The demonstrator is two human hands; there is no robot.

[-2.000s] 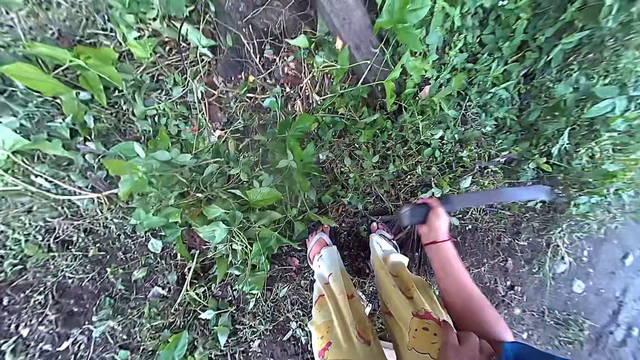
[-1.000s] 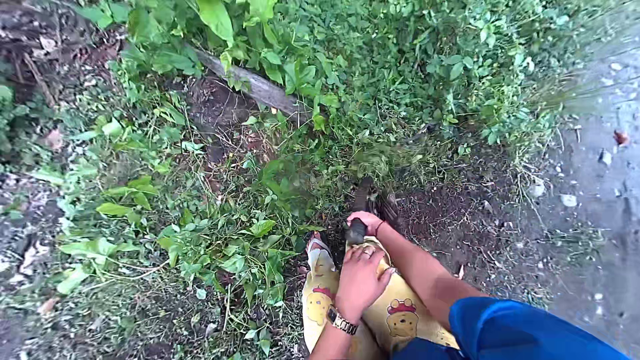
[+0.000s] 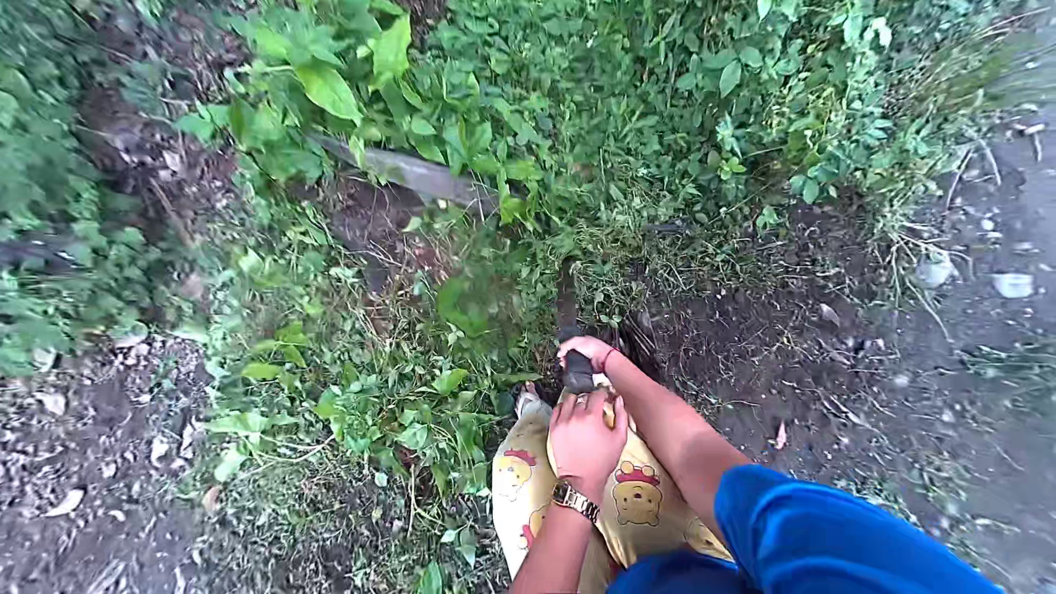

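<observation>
My right hand (image 3: 587, 353) is closed around the dark handle of a machete (image 3: 567, 305), just beyond my knees. The blade points away from me, its far part among grass and weeds (image 3: 610, 264). On the yellow printed trousers (image 3: 639, 495), near the butt of the handle, rests my left hand (image 3: 587, 437). It has a ring and a metal wristwatch, and its fingers are slightly bent with no tool in them. One foot in a sandal (image 3: 528, 399) shows beyond the left trouser leg; the other foot is hidden.
A weathered wooden plank (image 3: 421, 175) lies among leafy plants at upper left. Dense low greenery (image 3: 660, 99) spreads across the top. Bare dark soil (image 3: 742, 355) lies right of my hands, with pale stones (image 3: 1013, 285) beside a grey path at the far right.
The machete, held out to the right two seconds ago, now points away from me. My left hand has come up onto the trousers beside the handle. The view has shifted.
</observation>
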